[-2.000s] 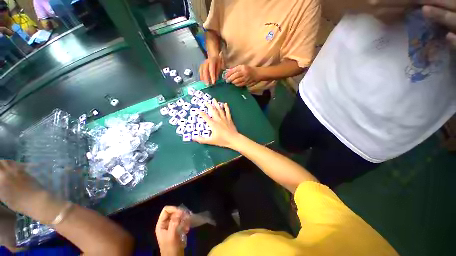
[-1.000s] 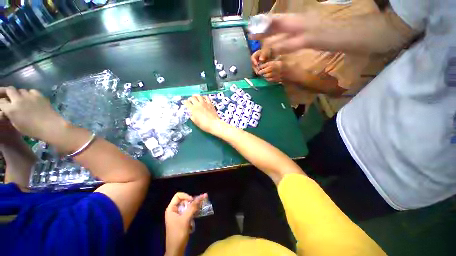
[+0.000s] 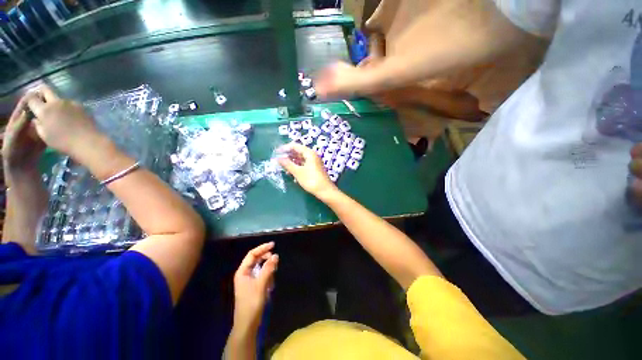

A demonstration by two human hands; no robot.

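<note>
Loose small white units (image 3: 341,144) with dark centres lie in a cluster on the green bench top (image 3: 380,190). My right hand (image 3: 304,169) is over the bench at the cluster's left edge, fingers bent. Crinkled clear bags (image 3: 269,173) lie by its fingertips; whether it grips one is unclear. Left of it is a heap of bagged units (image 3: 211,160) in shiny film. My left hand (image 3: 255,278) is low over my lap, fingers curled around a small shiny piece of clear bag (image 3: 257,268); what else is inside is hidden.
At the left, a person in blue (image 3: 84,302) raises both hands over clear blister trays (image 3: 91,211). A dark conveyor (image 3: 232,70) behind holds a few units. A green post (image 3: 284,56) stands there. A person in white (image 3: 535,190) stands right; a blurred arm reaches across near a person in peach.
My right hand has moved slightly right and down from the bag heap, with clear film now beside its fingertips. My left hand has risen slightly, with less bag showing. The blurred arm reaches lower and farther left.
</note>
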